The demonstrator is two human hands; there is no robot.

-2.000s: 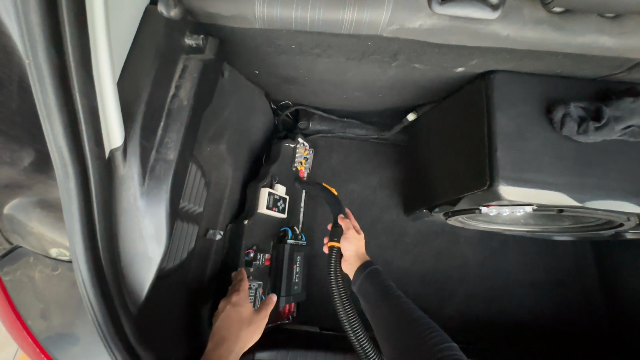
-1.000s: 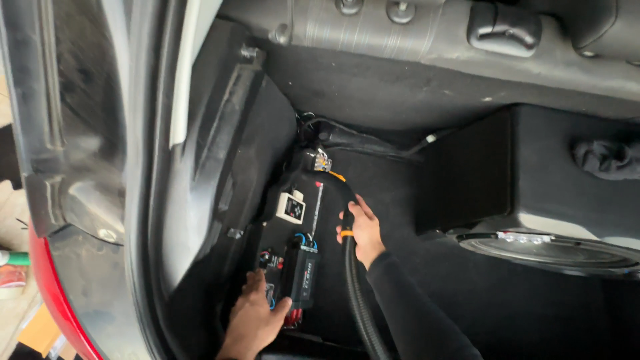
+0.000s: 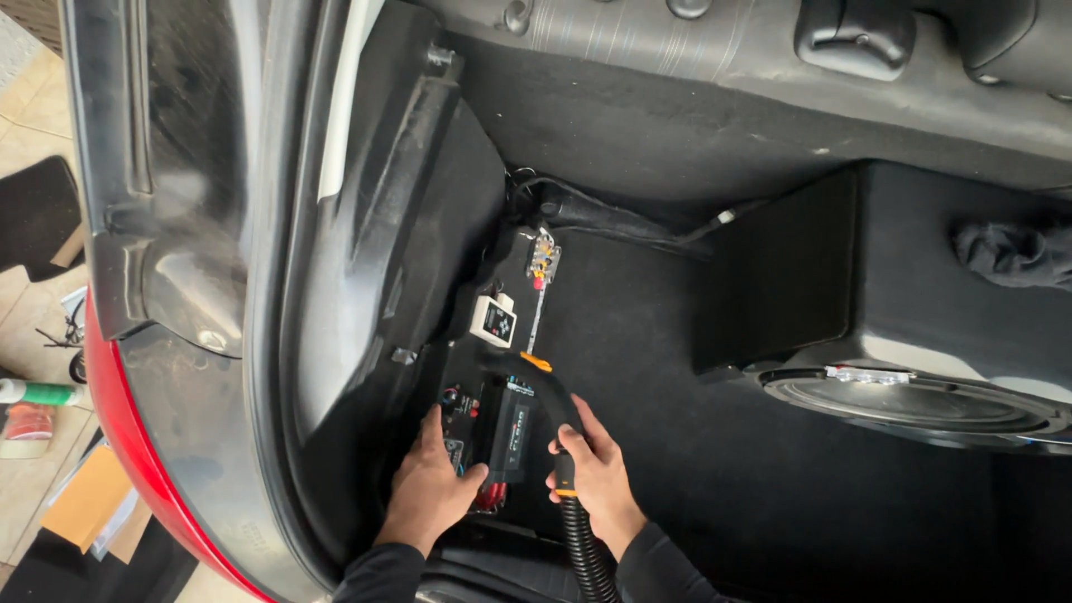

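Note:
My right hand point(image 3: 596, 469) grips the black vacuum hose wand point(image 3: 553, 392), which has orange parts and a corrugated hose point(image 3: 586, 544) below. The wand's curved tip lies over the panel between the white module point(image 3: 494, 322) and the black amplifier point(image 3: 508, 431). My left hand point(image 3: 433, 481) rests fingers spread at the amplifier's lower left, its index fingertip by a small control board point(image 3: 458, 400), its thumb near red wires point(image 3: 492, 497). Farther up sits a clear terminal block point(image 3: 543, 258) with coloured parts.
A black subwoofer box point(image 3: 775, 268) with a speaker point(image 3: 913, 406) stands at the right, a dark cloth point(image 3: 1013, 254) on top. Cables point(image 3: 620, 222) run along the back carpet. The car's body edge and red tail light point(image 3: 138, 452) are at left, with items on the tiled floor beyond.
The vacuum wand's tip has moved down from near the terminal block to between the white module and the amplifier. My left hand remains by the amplifier.

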